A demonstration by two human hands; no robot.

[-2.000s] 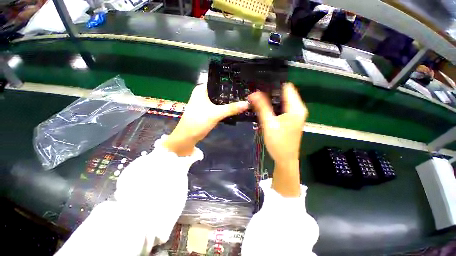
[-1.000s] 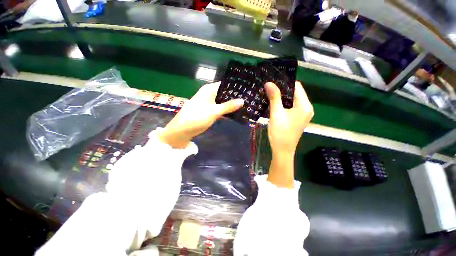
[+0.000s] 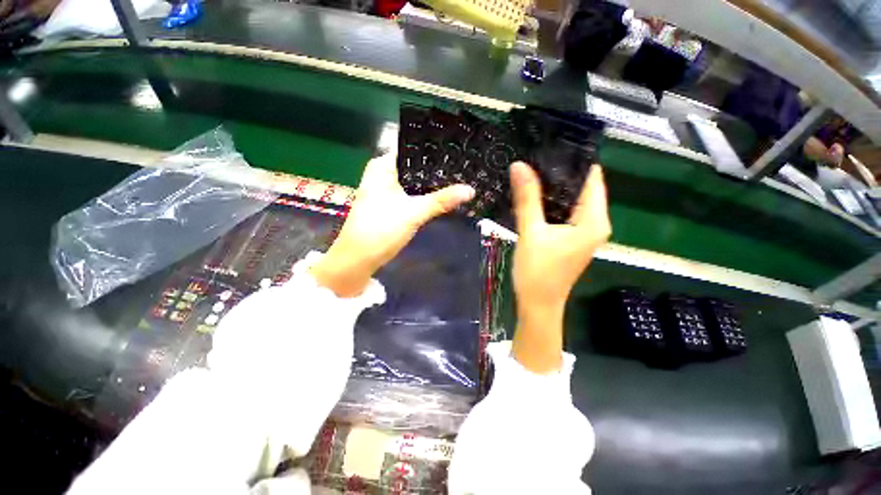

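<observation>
Black keypad panels with pale digits are fanned out between my two hands, held up above the bench in front of the green belt. My left hand grips their left part, thumb across the front. My right hand grips the darker right part, thumb on its lower left edge. The fingers behind the panels are hidden. A dark pack in clear plastic lies below my hands. Several panel stacks stand close together at the right of the bench.
An empty clear bag lies at the left. The taped covering with red lettering is under the pack. A white box is at the far right. The green belt runs across behind. A person's dark sleeve is across the line.
The panels, bunched closer and clearly readable a second ago, are now spread wider. My left hand has moved slightly left, my right hand slightly right. The panel stacks stay in place.
</observation>
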